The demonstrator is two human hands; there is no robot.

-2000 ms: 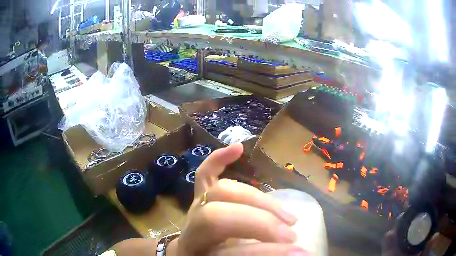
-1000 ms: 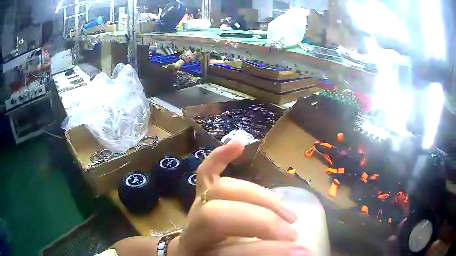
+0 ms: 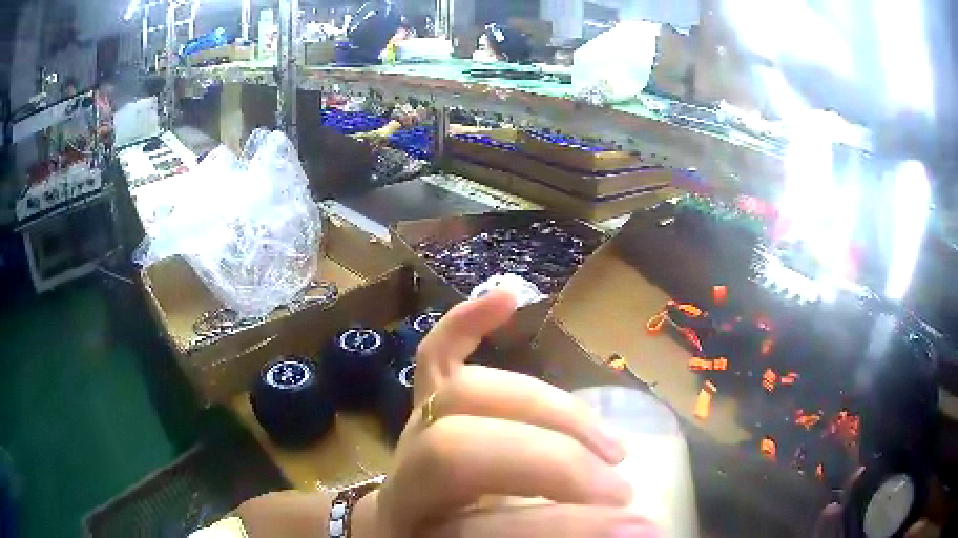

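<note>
My left hand (image 3: 504, 452), with a ring and a bracelet, comes in from the bottom. It is closed around a whitish, rounded container (image 3: 657, 462), with one finger raised away from it. At the lower right edge is a large dark thing with a pale round disc (image 3: 884, 507). Blurred, dim finger-like shapes beside the disc may be my right hand (image 3: 830, 520); its grip is unclear. Several black speakers (image 3: 292, 401) with white circular logos stand beyond my left wrist, some partly hidden by the hand.
A crumpled clear bag (image 3: 247, 236) lies over an open cardboard box (image 3: 226, 357). A box of dark shiny parts (image 3: 504, 252) holds a white item. A shallow brown tray (image 3: 599, 305) holds black-and-orange parts. Shelving (image 3: 504, 82) runs behind; glare covers the upper right.
The view has shifted slightly, so the boxes and shelf sit a little further right. My left hand keeps its grip on the whitish container. A distant hand has appeared at the shelf behind.
</note>
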